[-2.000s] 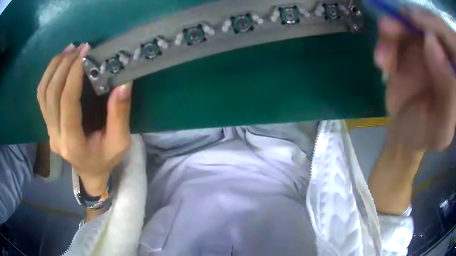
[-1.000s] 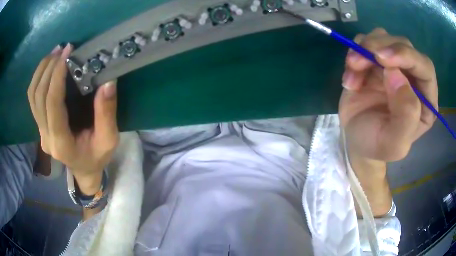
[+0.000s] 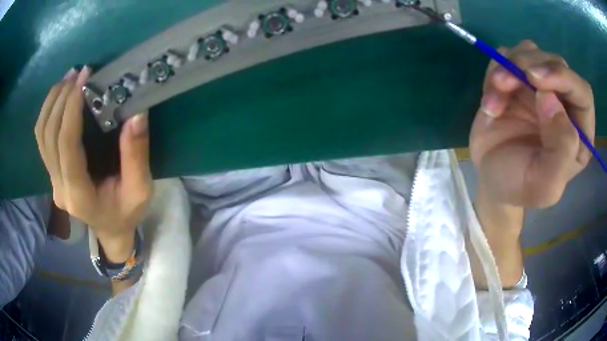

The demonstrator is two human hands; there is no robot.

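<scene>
A long grey metal bar (image 3: 246,56) lies over the green surface, its right part near the frame's top edge. Small square parts (image 3: 213,45) with round centres sit in a row along it, with pale tabs (image 3: 251,31) beside them. My left hand (image 3: 100,153) grips the bar's left end, thumb at the near edge and fingers at the far side. My right hand (image 3: 532,126) holds a thin blue brush (image 3: 504,62) like a pen. The brush's dark tip is at the bar's right end, by the rightmost square part, which the frame edge partly cuts off.
The glossy green table surface (image 3: 299,110) lies under and around the bar. At the left edge a light sleeve (image 3: 23,246) of another person shows. The wearer's white jacket and lap are below the table edge. Yellow lines (image 3: 566,238) mark the grey floor at right.
The bar has slid left and slightly up in view since the first frame. The right hand has come down with the brush, whose tip has moved from the second-rightmost part to the rightmost.
</scene>
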